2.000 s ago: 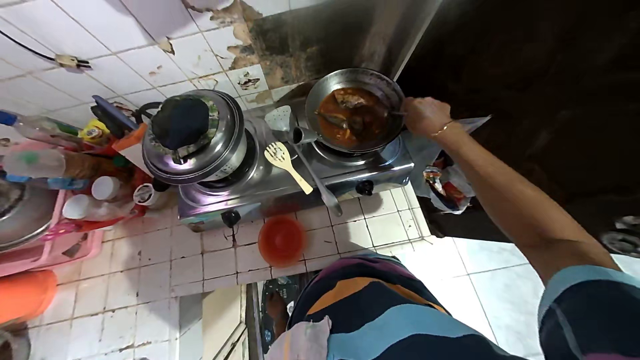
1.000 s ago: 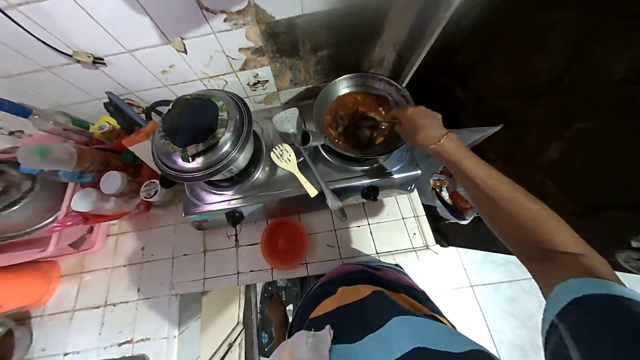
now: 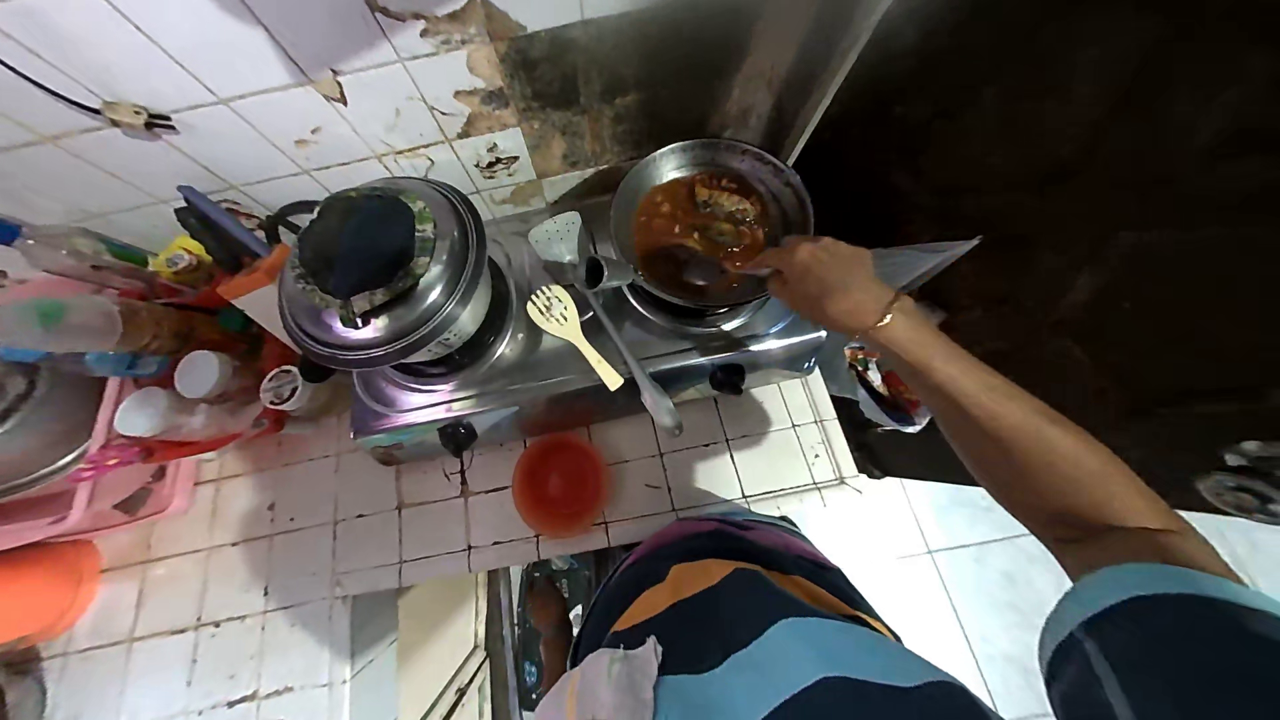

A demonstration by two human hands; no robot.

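Observation:
My right hand (image 3: 825,283) is closed around a utensil's handle at the right rim of a metal wok (image 3: 790,190). The utensil's dark head lies in reddish-brown sauce (image 3: 665,225) with a piece of food, perhaps fish (image 3: 725,205). The wok rests on the right burner of a steel two-burner gas stove (image 3: 540,385). Between the burners lie a pale slotted spoon (image 3: 575,330) and a metal slotted turner (image 3: 556,238), beside a long grey-handled utensil (image 3: 645,385). A lidded metal pot (image 3: 455,315) with a dark cloth cap (image 3: 360,245) on its lid occupies the left burner. My left hand is not in view.
A red plastic bowl (image 3: 561,485) stands on the tiled counter in front of the stove. Bottles and jars (image 3: 205,375) crowd the left, near a pink rack (image 3: 180,495) and an orange container (image 3: 45,590). A plastic bag (image 3: 885,385) hangs at the counter's right end.
My right hand has shifted toward the near side of the wok, and the utensil's head has moved through the sauce. The piece of food now shows near the wok's far side.

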